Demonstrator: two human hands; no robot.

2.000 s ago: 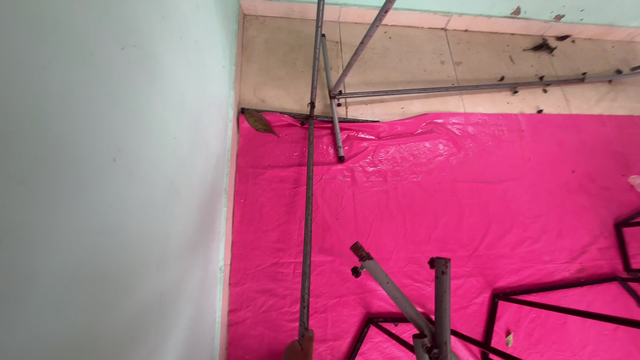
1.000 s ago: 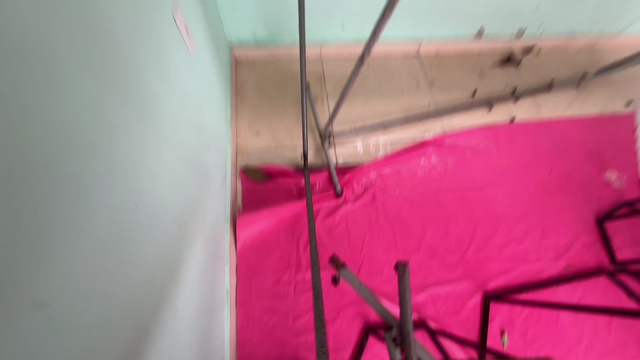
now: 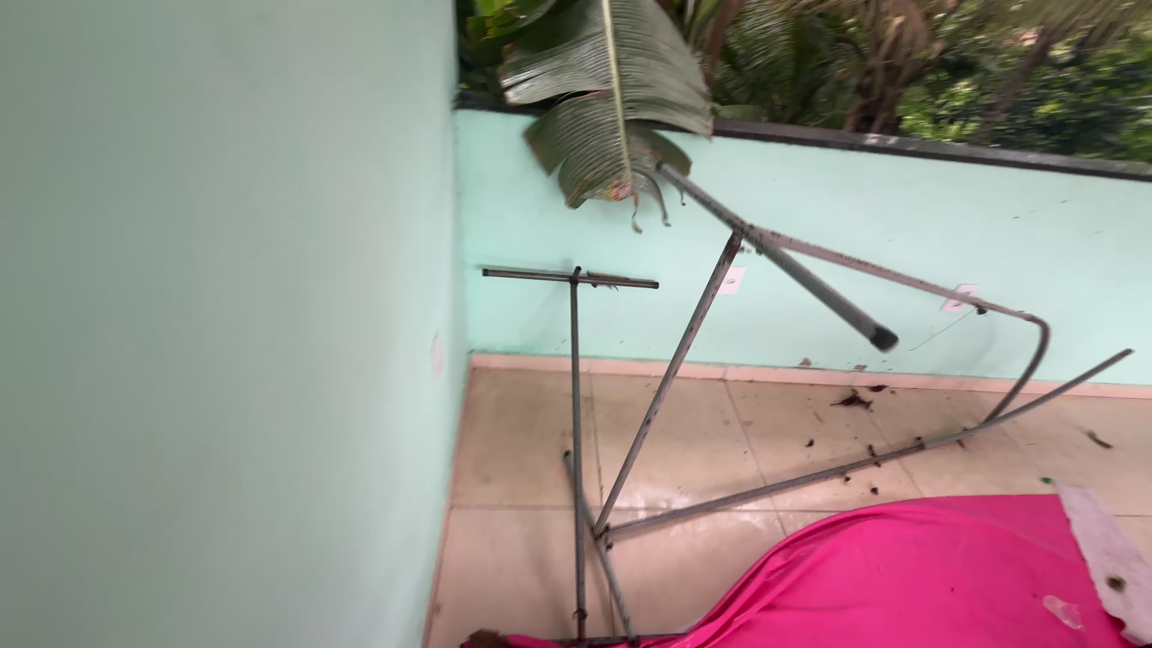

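Neither of my hands shows in the view of now. A thin upright metal pole with a crossbar (image 3: 576, 378) stands near the left wall, its lower end beside the pink sheet. To its right is a grey tubular metal frame (image 3: 670, 378), with a black-capped tube (image 3: 832, 301) at its upper part and a long bar low over the tiles. A bright pink plastic or fabric sheet (image 3: 909, 567) lies bunched across the lower right, with a whitish strip (image 3: 1102, 558) at its right edge.
A pale green wall (image 3: 225, 315) fills the left side. A low green wall (image 3: 900, 216) with a dark ledge runs across the back, and a large banana leaf (image 3: 621, 99) hangs over it. Dead leaves (image 3: 850, 400) and small debris lie on the beige tiled floor (image 3: 666, 450).
The view has swung up strongly. A hand at the pole's lower end two seconds ago is out of view. The pink sheet's left part has drawn back, baring tiles it covered.
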